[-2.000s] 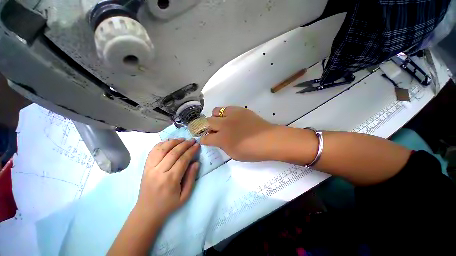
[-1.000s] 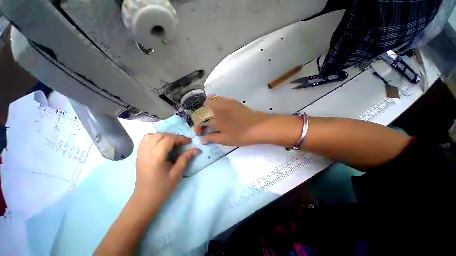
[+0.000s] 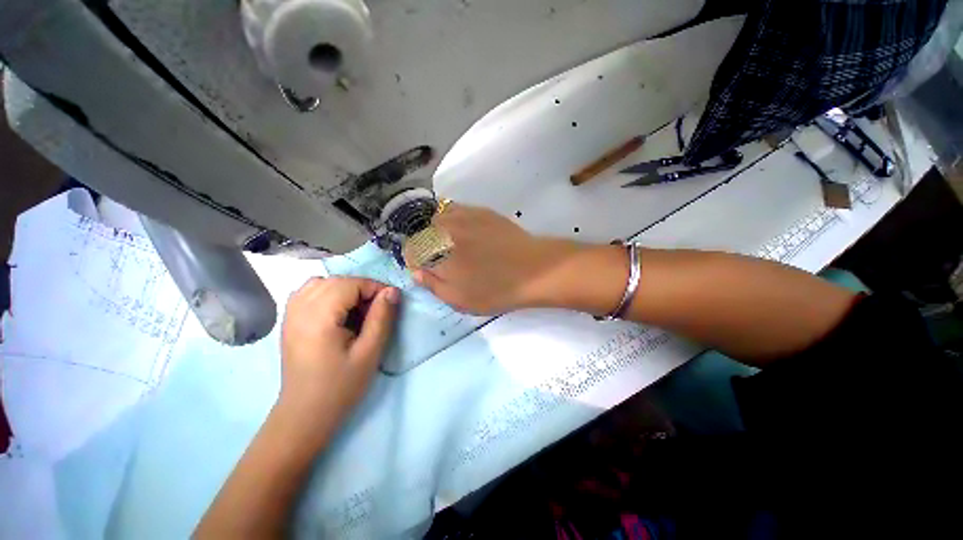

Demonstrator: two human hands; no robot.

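A thin pale blue fabric piece [image 3: 422, 406] lies over the machine bed and the table's front left. My left hand [image 3: 333, 327] rests on it left of the needle area, thumb and index fingertip pinched together at the fabric's edge. My right hand [image 3: 480, 258] is beside the tan-yellow disc [image 3: 430, 247], its fingers curled down at the fabric; its fingertips are partly hidden. The white-grey sewing machine head [image 3: 422, 74] stands above. The presser foot and needle are hidden behind the disc and my right hand.
A grey lamp tube [image 3: 216, 280] hangs left of the needle area over white marked paper [image 3: 90, 306]. Right of the machine lie a brown stick [image 3: 608, 160], black snips [image 3: 681, 169], and a square brown tag [image 3: 835, 194]. Dark plaid cloth [image 3: 813, 74] hangs at upper right.
My left thumb and index finger have closed together from a spread, flatter pose on the fabric. My right hand has stayed near the disc, its fingers now more curled. The camera view has shifted.
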